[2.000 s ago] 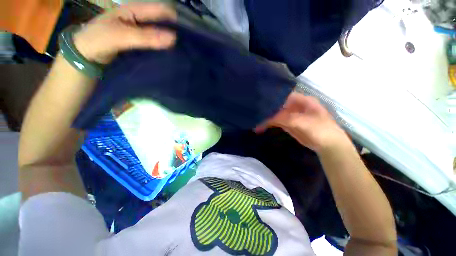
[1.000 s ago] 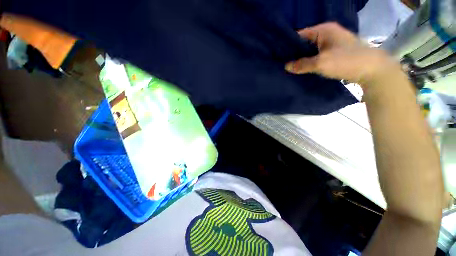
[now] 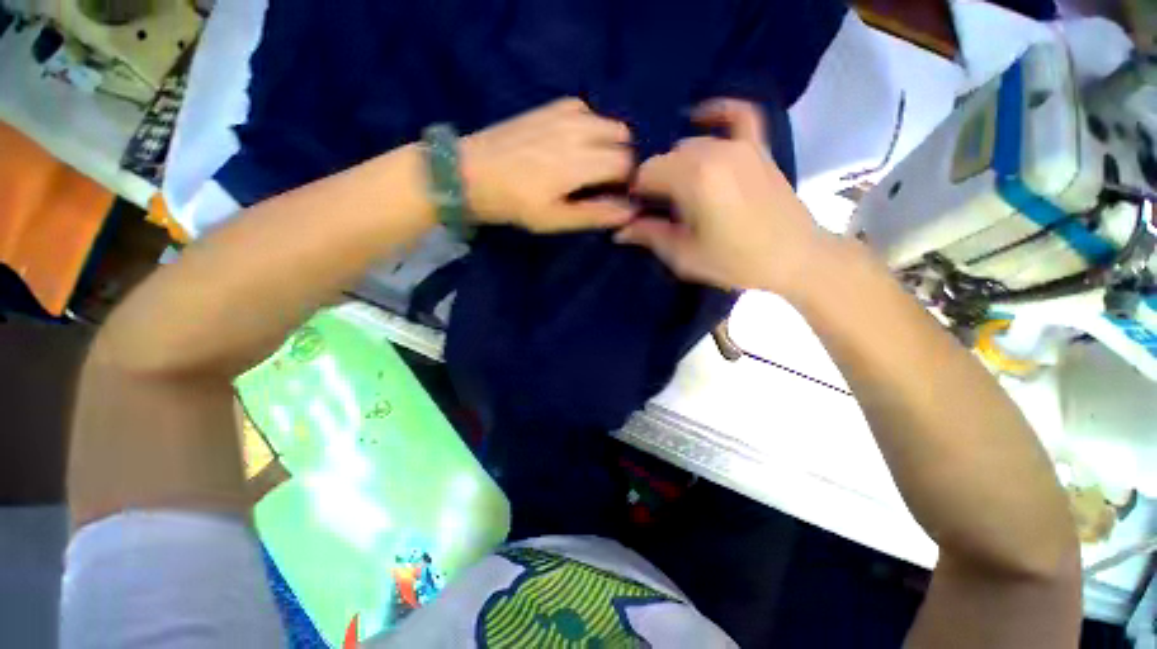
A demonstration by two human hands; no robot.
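Note:
A large navy garment [image 3: 546, 330] lies over the white machine table [image 3: 761, 368] and hangs down over its front edge towards my lap. My left hand [image 3: 546, 167], with a dark band on the wrist, grips the navy cloth from the left. My right hand [image 3: 717, 203] meets it fingertip to fingertip and pinches the same cloth. The fingers are slightly blurred, and the small part of cloth between them is hidden. Pale cloth [image 3: 209, 152] shows at the garment's upper left edge.
A white sewing machine head with a blue stripe [image 3: 1009, 165] stands at the right. A yellow-orange loop [image 3: 1002, 349] lies below it. A light green printed lid [image 3: 368, 469] sits over a blue basket [image 3: 294, 609] at lower left. An orange board [image 3: 45, 222] is at far left.
The navy cloth, held up and spread before, now lies over the table and hangs at its front. My left hand has come back into view and both hands have met at the middle.

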